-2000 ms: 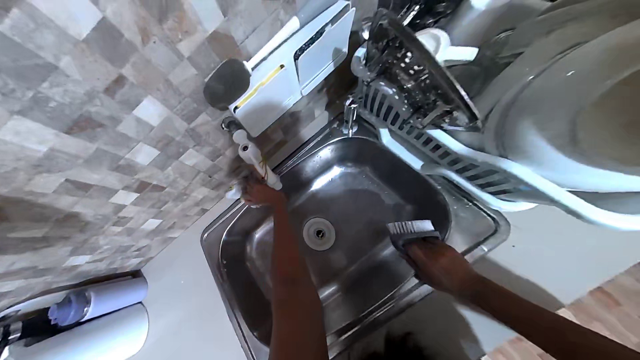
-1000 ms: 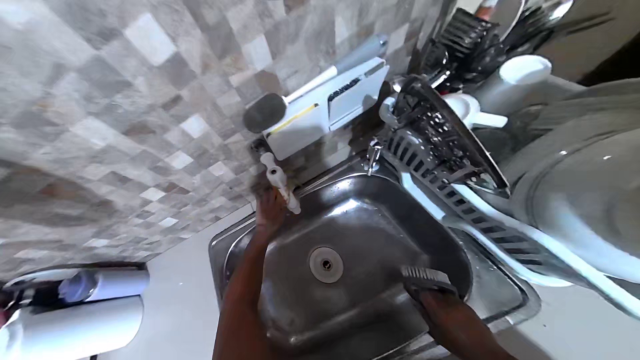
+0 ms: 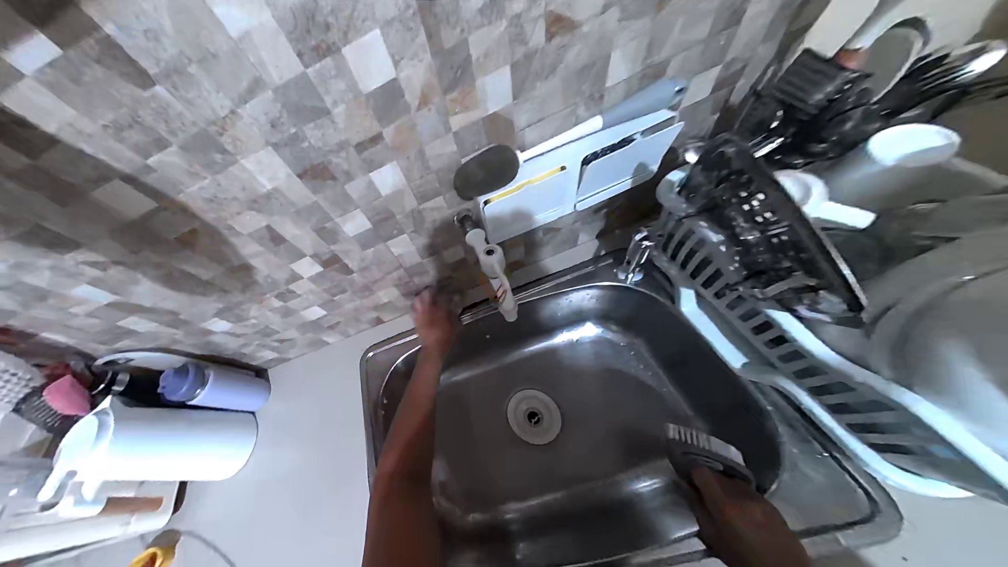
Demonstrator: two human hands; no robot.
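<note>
My left hand (image 3: 435, 315) reaches to the back left rim of the stainless steel sink (image 3: 472, 512), close to the tiled wall; whether its fingers hold anything is too blurred to tell. Just right of it a white plastic faucet (image 3: 494, 268) juts from the wall over the basin. My right hand (image 3: 728, 504) grips a scrub brush (image 3: 709, 453) with pale bristles and a dark body, above the basin's near right part. The round drain strainer (image 3: 534, 416) sits in the basin floor between the two arms.
A dish rack (image 3: 795, 362) holding dishes stands right of the sink. A white wall holder (image 3: 528, 201) hangs behind the faucet, with a grey-headed utensil (image 3: 487, 172). On the left counter are a white pitcher (image 3: 173, 443) and a lilac bottle (image 3: 228, 388).
My left hand has come off the faucet and is now at the sink's back left rim. The right hand still holds the brush over the basin. The view has shifted.
</note>
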